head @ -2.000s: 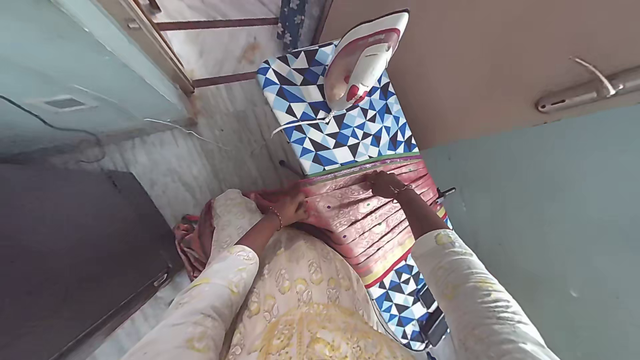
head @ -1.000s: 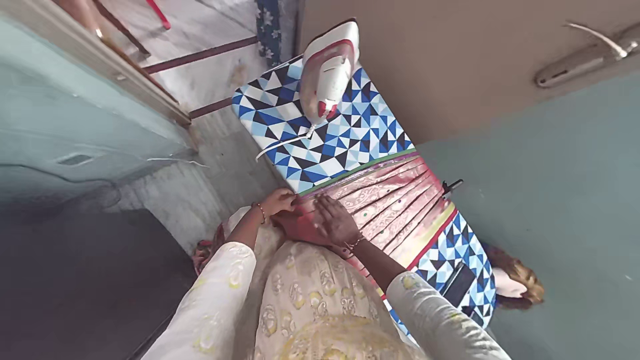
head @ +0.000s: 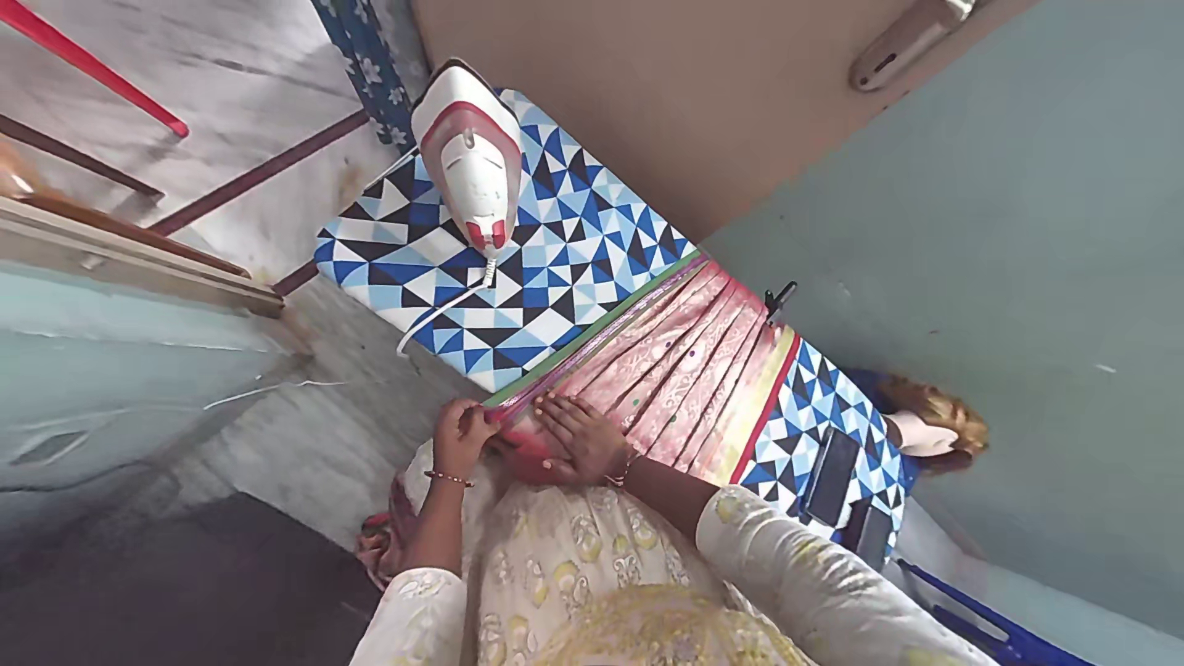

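Observation:
A pink pleated cloth [head: 689, 361] with a green and purple border lies across the ironing board [head: 555, 231], its folds fanned toward a black clip [head: 780, 303] at the far edge. My left hand [head: 462, 439] pinches the cloth's border at the near edge of the board. Flat on the pleats beside it rests my right hand [head: 583, 439], fingers pointing up and left. A white and red steam iron [head: 472, 162] sits on the board's upper left part, away from both hands, its white cord hanging over the near edge. More cloth [head: 384, 546] hangs down at my left side.
Two dark flat objects [head: 832, 474] lie on the board's lower right end. Behind that end is something brown and pale [head: 939, 421], and a blue plastic frame [head: 980, 610] stands below. A door with a metal handle [head: 911, 42] borders the far side. A dark surface [head: 185, 583] is at lower left.
My right hand has moved from the middle of the pleats to their near edge, close to my left hand. The iron has stayed on the board. The view has shifted.

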